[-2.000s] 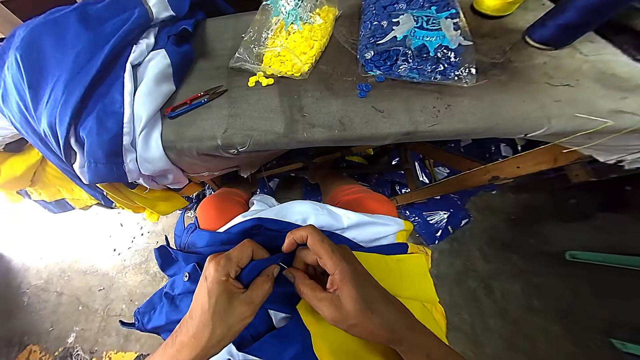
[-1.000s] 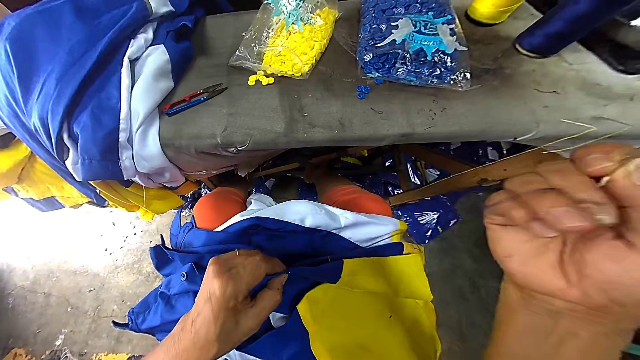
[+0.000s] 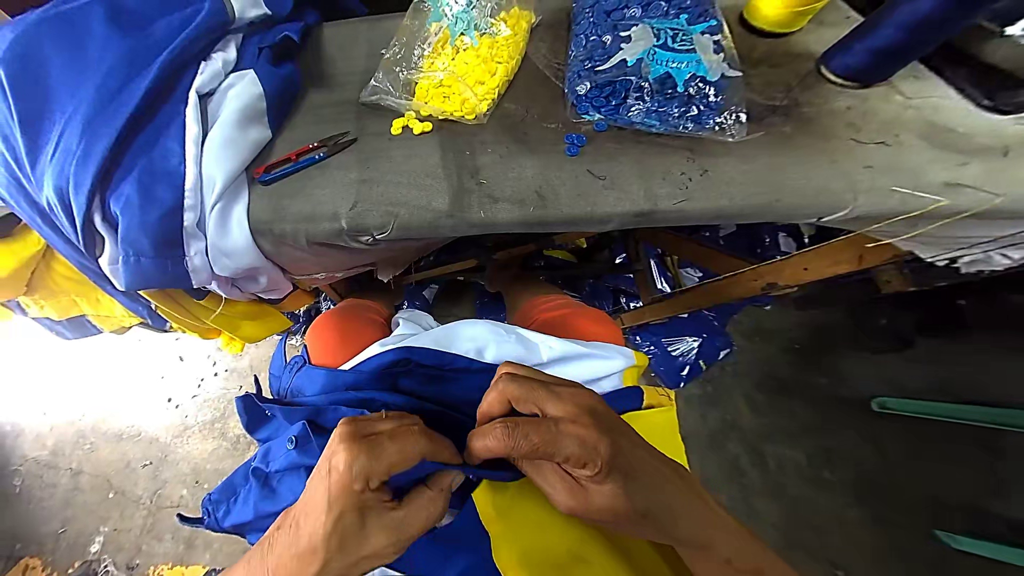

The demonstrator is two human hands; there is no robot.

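Observation:
A blue, white and yellow garment (image 3: 344,384) lies across my lap, with a small blue button (image 3: 291,442) on its left part. Between thumb and fingers, my left hand (image 3: 380,480) pinches a fold of the blue cloth. My right hand (image 3: 560,448) is closed at the same fold, its fingertips close beside the left ones. Whether a needle or thread is between the right fingers is hidden. On the cloth-covered table lie thread snips (image 3: 304,158), a clear bag of yellow buttons (image 3: 472,64) and a bag of blue buttons (image 3: 652,68).
Loose yellow buttons (image 3: 411,123) and blue buttons (image 3: 574,144) lie before the bags. A blue-and-white garment pile (image 3: 144,144) drapes over the table's left end. A yellow thread spool (image 3: 782,12) and dark blue cone (image 3: 900,40) stand at the back right. A wooden bar (image 3: 768,280) slants below.
My right hand, raised at the right one second ago, is back at the blue cloth beside my left hand. My left hand still grips the cloth.

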